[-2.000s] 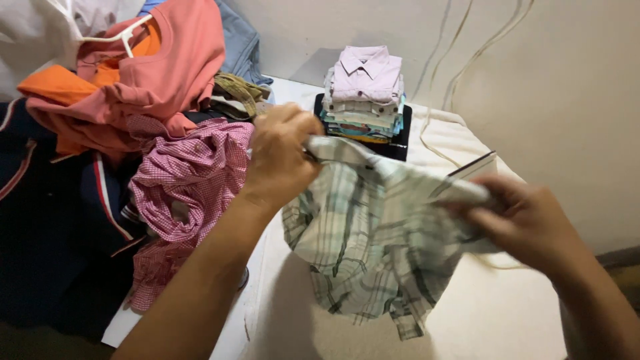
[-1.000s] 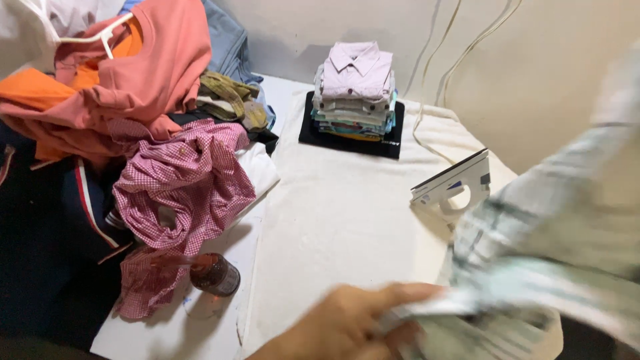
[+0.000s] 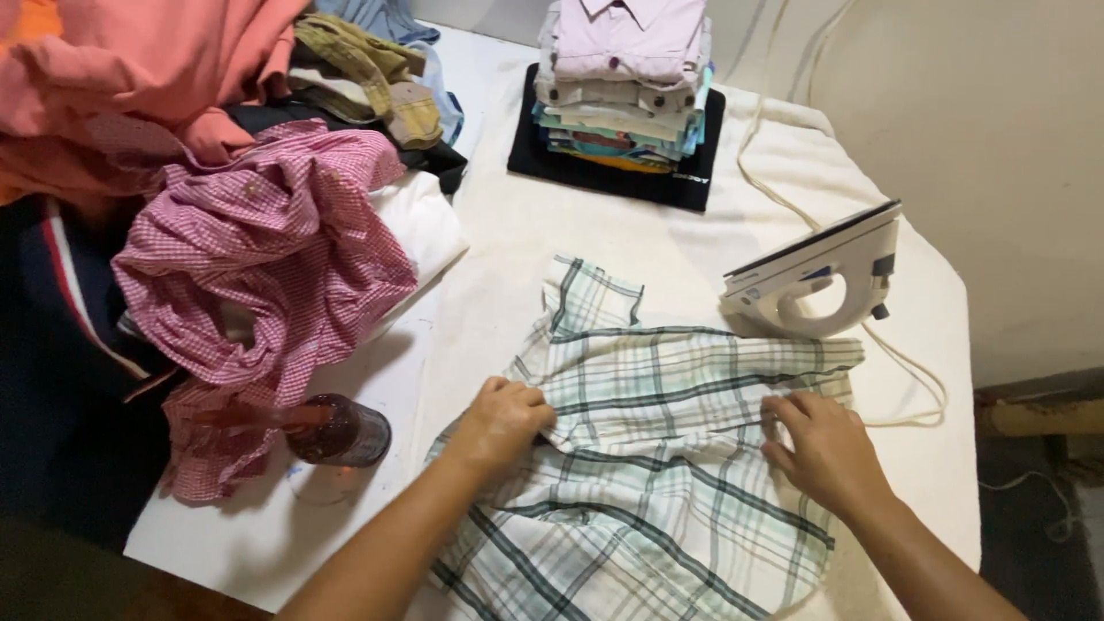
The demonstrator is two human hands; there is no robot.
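Note:
A plaid shirt [image 3: 638, 388] in white, pale green and dark stripes lies spread and wrinkled on the cloth-covered table [image 3: 492, 259]. At the shirt's left part, my left hand [image 3: 509, 423] has its fingers curled on the fabric, pinching it. My right hand [image 3: 811, 440] rests near the shirt's right edge, fingers bent; whether it grips cloth cannot be told. Just beyond the shirt, right of centre, a clothes iron [image 3: 815, 276] lies tilted on its side, its soleplate facing away and its handle toward me.
Folded shirts [image 3: 630, 86] are stacked on a black folded cloth [image 3: 673, 191] at the back. A pink checked garment [image 3: 285, 250] and other clothes are heaped left. A dark spray bottle [image 3: 345, 431] stands near the left edge. The iron's cord [image 3: 923, 388] loops at right.
The plaid shirt, held up in both hands two seconds ago and swung to the right one second ago, now lies on the table with both hands on it. The view is closer to the table.

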